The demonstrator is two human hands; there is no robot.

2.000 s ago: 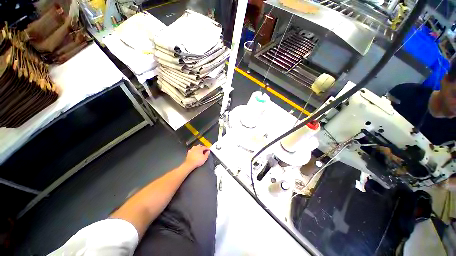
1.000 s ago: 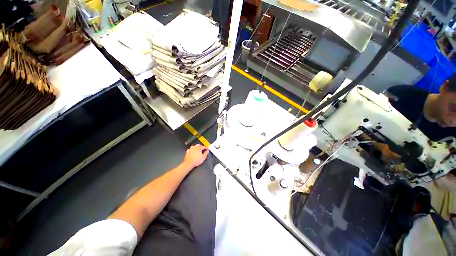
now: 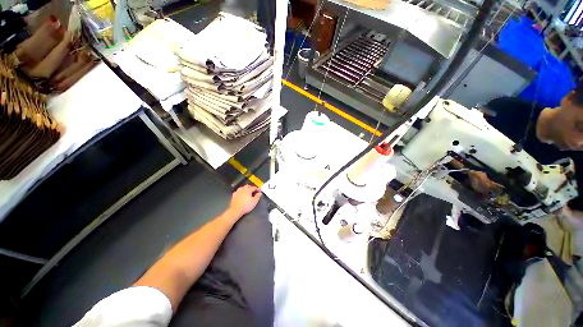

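My left hand (image 3: 244, 199) is bare and small in the picture, at the near corner of the white tabletop (image 3: 307, 287). Its fingers are bent at the edge; whether they grip it is hidden. My right hand is out of the picture. To the right stand the white sewing machine (image 3: 447, 131) and its black, scuffed bed cover (image 3: 415, 255). Another person's hand (image 3: 486, 182) shows behind the machine arm. A cream-beige panel (image 3: 543, 297) with a yellow edge lies at the lower right. Thread cones with a green top (image 3: 313, 131) and a red top (image 3: 371, 165) stand behind the tabletop.
A pale pole (image 3: 277, 76) rises beside the machine table. A black cable (image 3: 409, 128) curves across the view. Stacked beige panels (image 3: 227, 83) lie on a side table. Dark brown pieces (image 3: 25, 128) stand at the far left. Another person (image 3: 524, 124) bends over at the right.
The whole view has shifted, so the stack, pole and machine sit further left. My left hand stays at the table corner. The other person's head has tilted down compared with the first frame.
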